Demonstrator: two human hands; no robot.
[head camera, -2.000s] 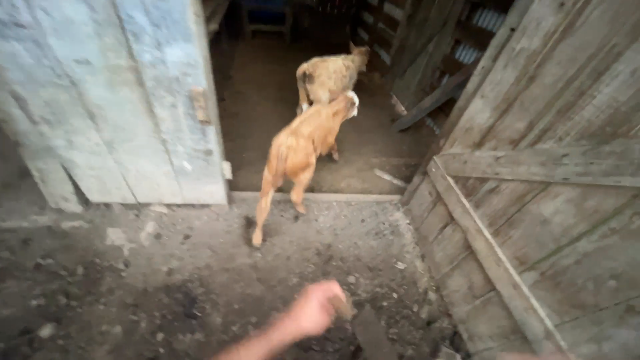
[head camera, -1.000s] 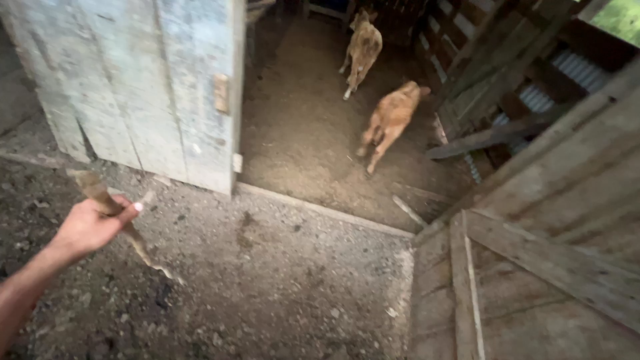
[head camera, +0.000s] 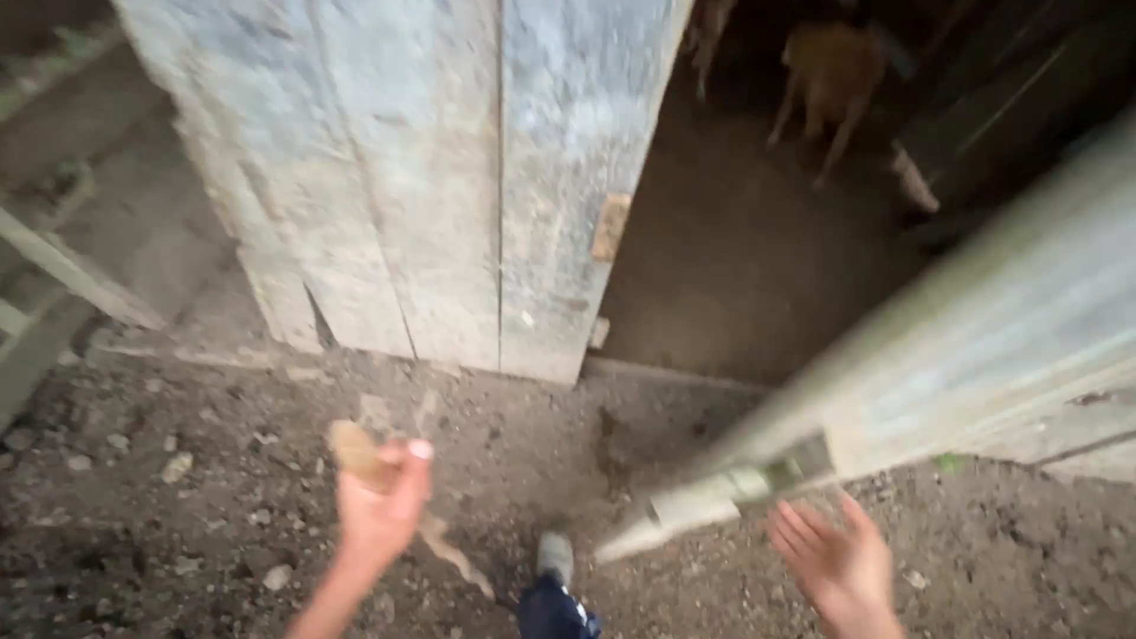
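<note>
My left hand (head camera: 382, 497) at the lower left is closed around a wooden stick (head camera: 359, 453); a thin crooked length (head camera: 457, 555) hangs below the hand, and whether it belongs to the same stick is unclear. Fingers extended, my right hand (head camera: 834, 550) is beside the lower edge of a swinging plank door (head camera: 896, 355), holding nothing; contact with the door is not certain. The door stands partly across the doorway, blurred. Left of the doorway are pale upright planks (head camera: 426, 177) with a small wooden block (head camera: 611, 228) at their edge.
Inside the dim shed a brown calf (head camera: 834, 80) stands, and part of another animal (head camera: 707, 35) shows beside the planks. A low sill (head camera: 674, 373) crosses the doorway. My shoe (head camera: 556, 557) is on stony dirt. Wooden rails (head camera: 80, 275) stand at the far left.
The plank door on the right has swung toward the doorway. My right hand has come into view beside it. My left hand still holds the stick. The view has turned downward and left.
</note>
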